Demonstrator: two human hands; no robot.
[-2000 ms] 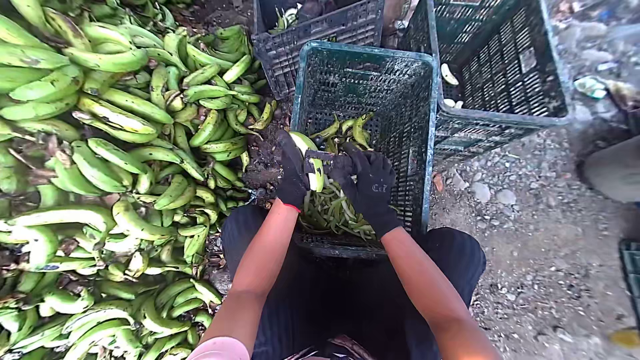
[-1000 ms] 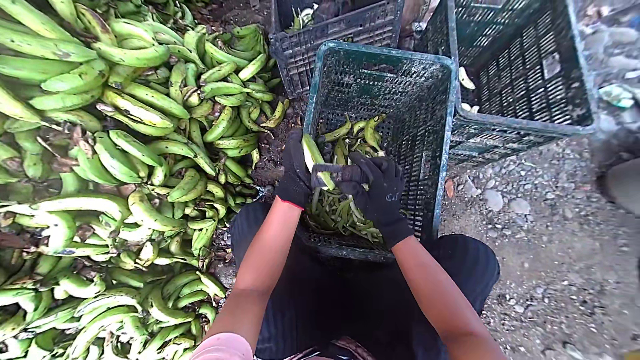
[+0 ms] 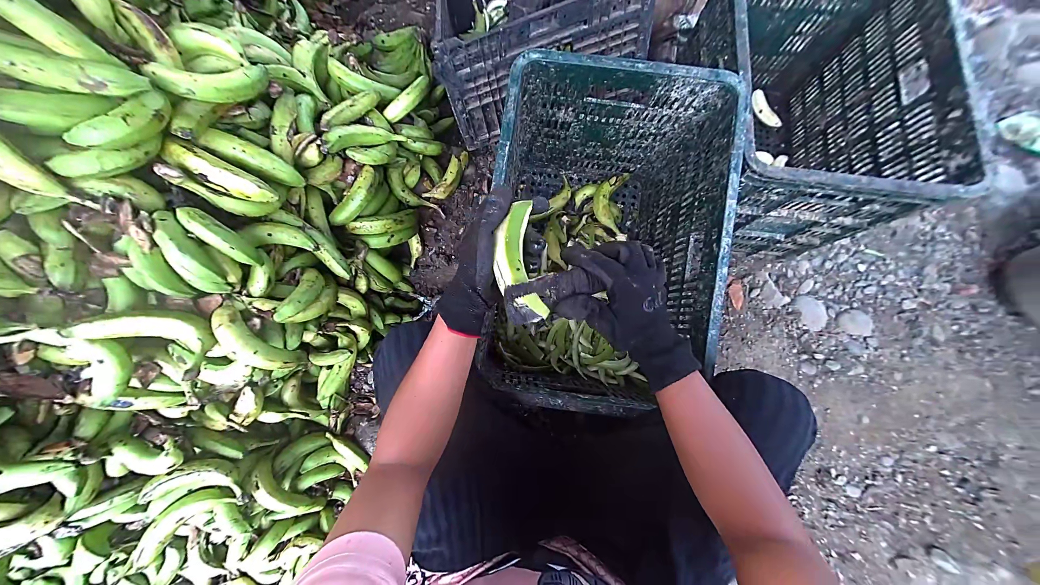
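Observation:
My left hand point(image 3: 479, 264), in a black glove, holds a partly peeled green plantain point(image 3: 511, 246) upright at the left side of a dark green plastic crate point(image 3: 621, 63). Pale flesh shows along the plantain's edge. My right hand point(image 3: 630, 301), gloved too, grips a dark, flat-bladed tool point(image 3: 538, 301), perhaps a knife, whose blade lies at the plantain's lower end with a bit of green peel on it. Beneath both hands, green peel strips point(image 3: 581, 345) and darker peels point(image 3: 601, 203) lie in the crate.
A large heap of green plantains point(image 3: 219, 244) covers the ground at left. Behind stands a black crate point(image 3: 552, 41); at upper right, another green crate point(image 3: 861, 183) holds a few peeled plantains point(image 3: 765, 110). Gravel and stones point(image 3: 812, 314) lie at right. A dark rounded object shows at the right edge.
The plantain shows more plainly in my left hand now, tilted more upright. My right hand and the tool have shifted to its lower end.

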